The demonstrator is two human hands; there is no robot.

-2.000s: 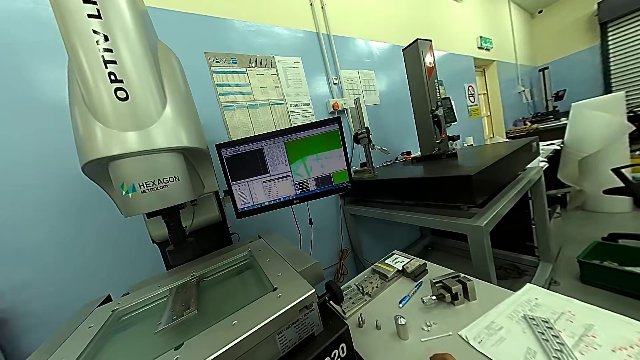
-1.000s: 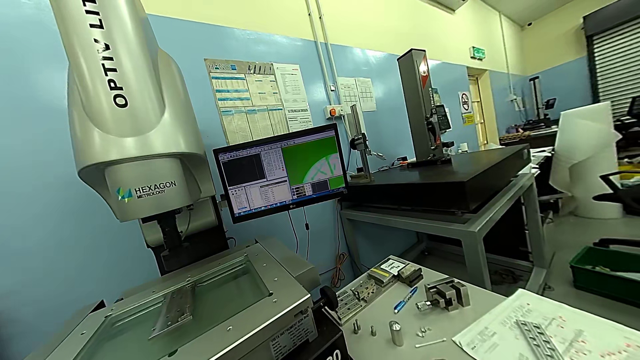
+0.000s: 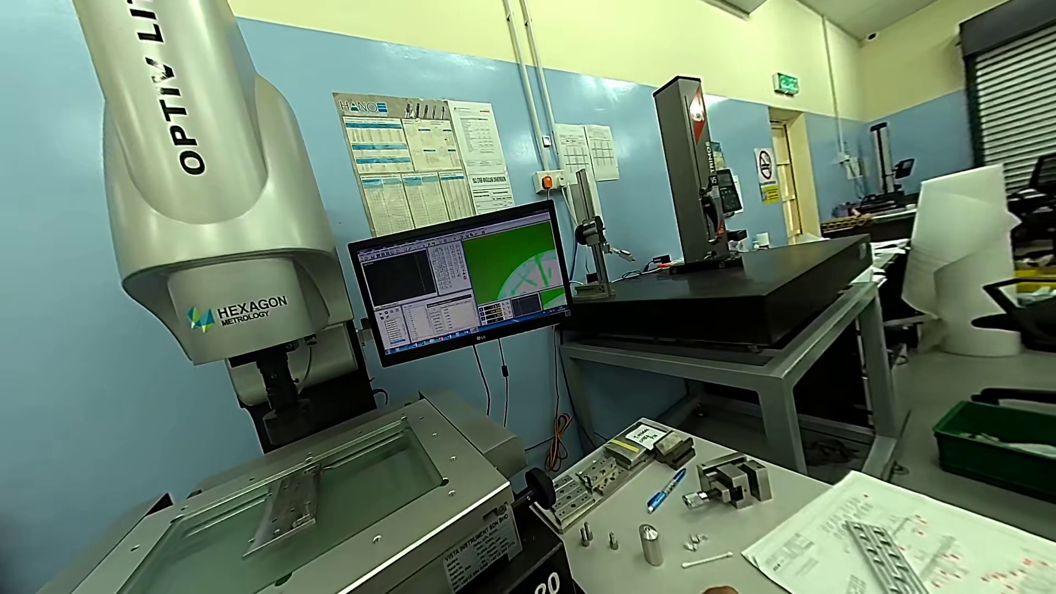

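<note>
Only a fingertip of my right hand shows at the bottom edge, below a white cotton swab; whatever the hand holds is hidden. My left hand is out of view. On the glass stage of the Hexagon measuring machine lies a flat metal plate with holes, under the optical head. Behind the stage, the monitor displays a green field with a pale, rounded shape. A black knob sits at the stage's right side.
The side table carries a metal cylinder, small pins, a blue pen, a small metal vise and fixture plates. A slotted metal strip rests on paper drawings. Behind stands a black surface plate with height gauges.
The pale shape on the monitor's green field has changed to a rounded edge since the oldest frame, and sits further right than one second ago. The metal plate on the stage stays on the glass.
</note>
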